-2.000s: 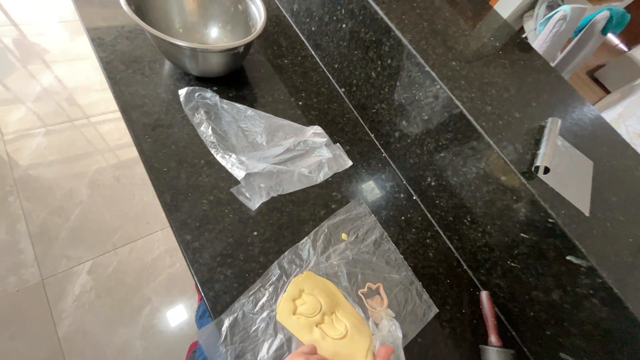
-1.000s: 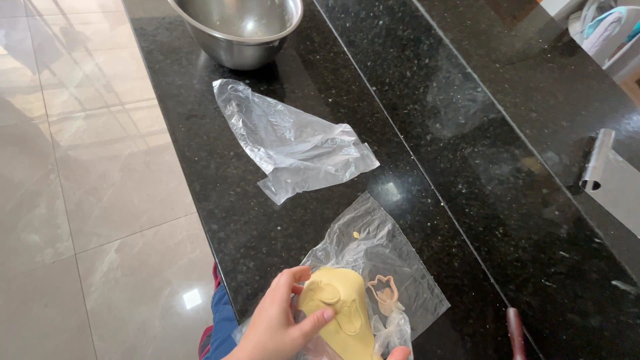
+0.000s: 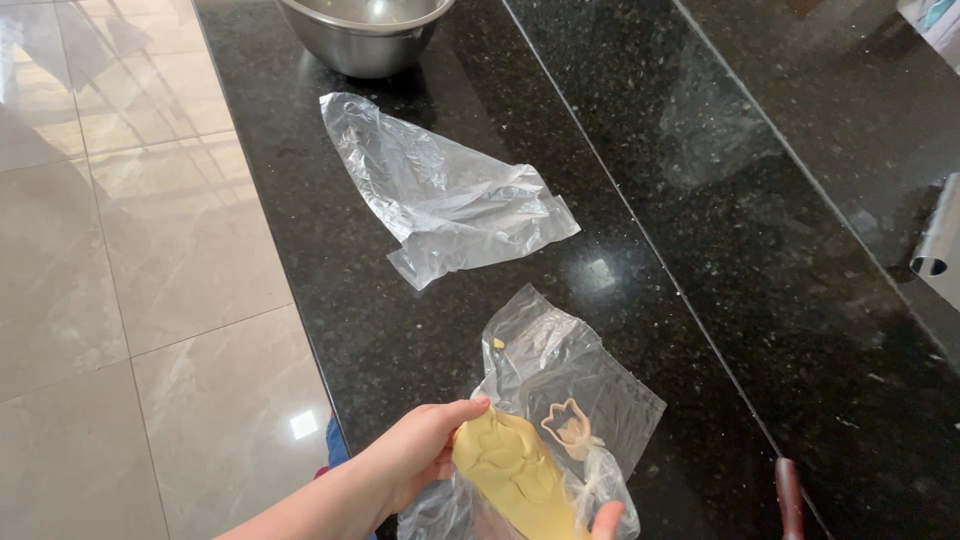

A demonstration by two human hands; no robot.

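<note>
A flat slab of yellow dough (image 3: 514, 469) with tulip-shaped outlines pressed in it lies over a clear plastic sheet (image 3: 626, 397). My left hand (image 3: 424, 442) grips the slab's upper left edge, thumb on top and fingers beneath, with some plastic bunched there. Of my right hand (image 3: 607, 519) only a fingertip shows, at the slab's lower right; what it holds is hidden. Just right of the dough sit a tulip-shaped cookie cutter (image 3: 566, 427) and a knotted bit of clear plastic (image 3: 606, 480). A small yellow crumb (image 3: 498, 343) rests on the sheet.
Farther up the black granite counter lie a crumpled clear plastic bag (image 3: 457, 202) and a stainless steel bowl (image 3: 367, 45). A dark red handle (image 3: 788, 495) is at lower right, and a metal dough scraper (image 3: 937, 232) at the right edge. Floor tiles border the counter's left side.
My left hand has come into fuller view and now grips the slab's upper left edge; one second ago its fingers lay on the dough. The sheet's upper left part has been drawn inward.
</note>
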